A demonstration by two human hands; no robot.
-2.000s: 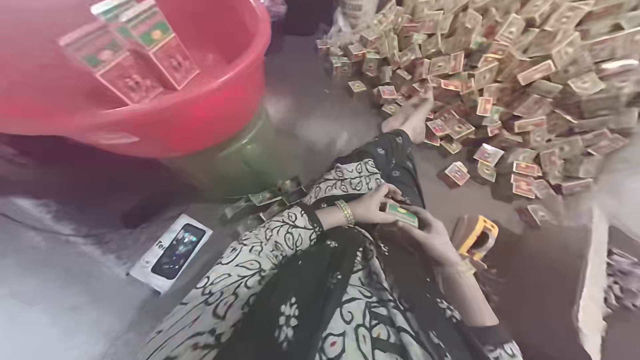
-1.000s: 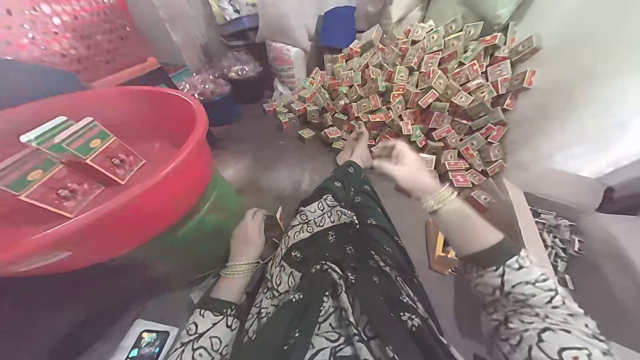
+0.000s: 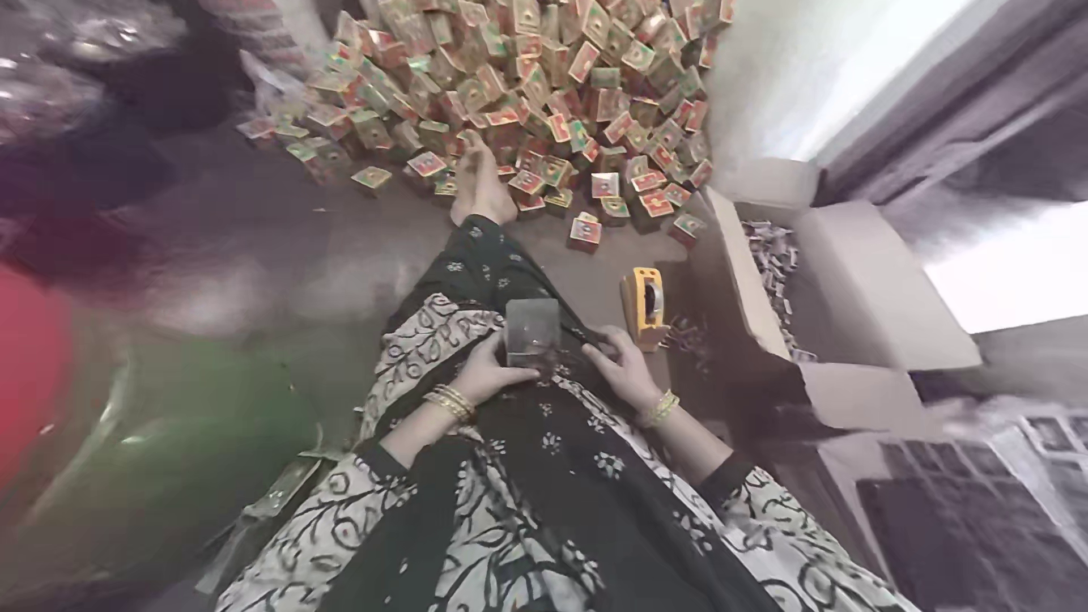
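Note:
Over my lap, my left hand (image 3: 489, 370) grips a small dark grey, box-like piece (image 3: 533, 330) by its lower left side, with the thumb along its bottom edge. What the piece is exactly is blurred. My right hand (image 3: 625, 365) is just right of it, fingers apart and holding nothing. Beyond my right fingers a yellow tape dispenser (image 3: 644, 306) lies on the floor. A large heap of small red and green printed boxes (image 3: 544, 93) spreads across the floor past my bare foot (image 3: 483, 183).
At right stands an open cardboard box (image 3: 744, 272) with many small dark pieces (image 3: 773, 263) inside. Part of a red tub (image 3: 30, 365) and a green container (image 3: 195, 425) are at left. Flat plastic pieces (image 3: 276, 497) lie near my left sleeve. Dark bags or containers are at upper left.
My right hand has come back from near the heap to my lap. My left hand has moved from beside my left leg to my lap and now holds the dark piece. The view has shifted.

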